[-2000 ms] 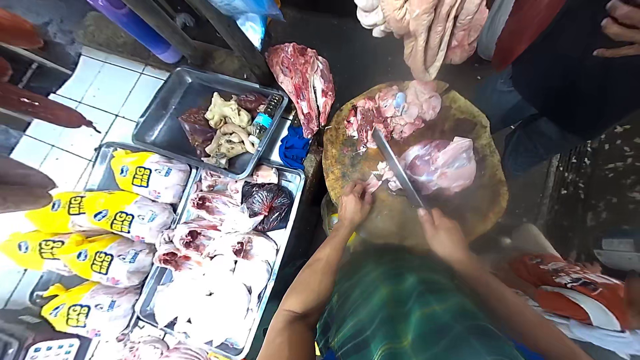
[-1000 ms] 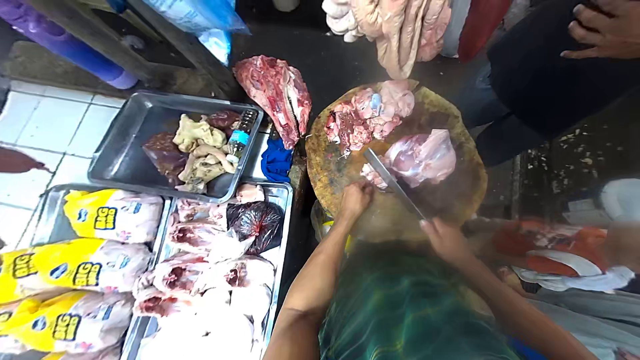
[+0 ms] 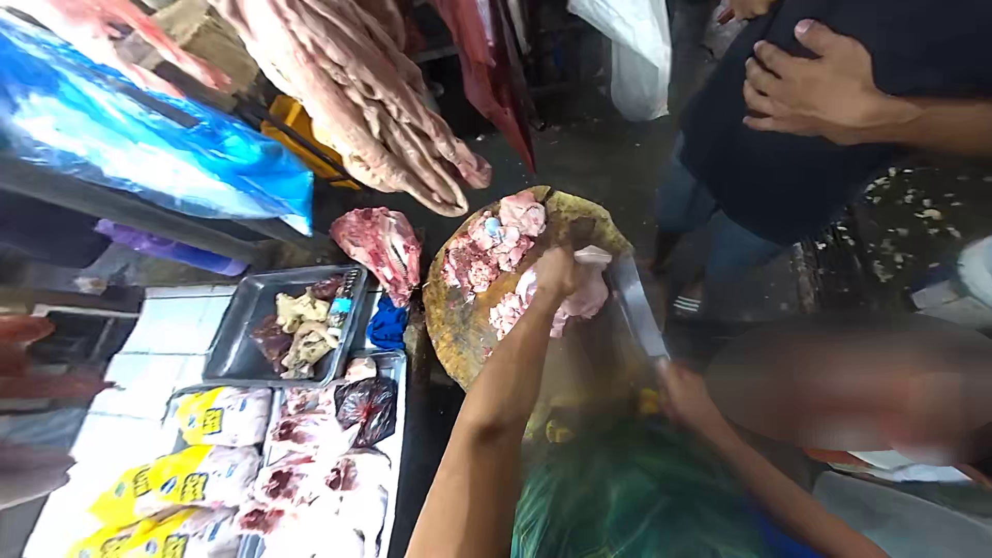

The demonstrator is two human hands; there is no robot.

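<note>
A round wooden chopping block (image 3: 457, 333) stands before me. My left hand (image 3: 559, 271) rests on a pale, pinkish piece of meat (image 3: 587, 298) on its right half; whether the fingers grip it is blurred. At the block's right edge, my right hand (image 3: 686, 391) is closed around the handle of a long-bladed knife (image 3: 640, 306), whose blade is clear of the meat and points away from me. Small cut pieces of meat (image 3: 508, 314) lie left of my left hand. A larger pile of chopped meat (image 3: 484, 260), with a small bluish item on it, lies on the block's far left part.
Left of the block are a large meat piece (image 3: 380, 244), a blue cloth (image 3: 387, 324), a dark tray (image 3: 221, 353) of meat and a metal tray (image 3: 399, 387) of poultry. Tripe-like meat (image 3: 364, 101) hangs beyond. Another person (image 3: 783, 139) stands at the far right.
My right hand has drawn the knife from the meat to the block's right edge. My left hand has moved from the near edge onto the meat. The view has shifted strongly.
</note>
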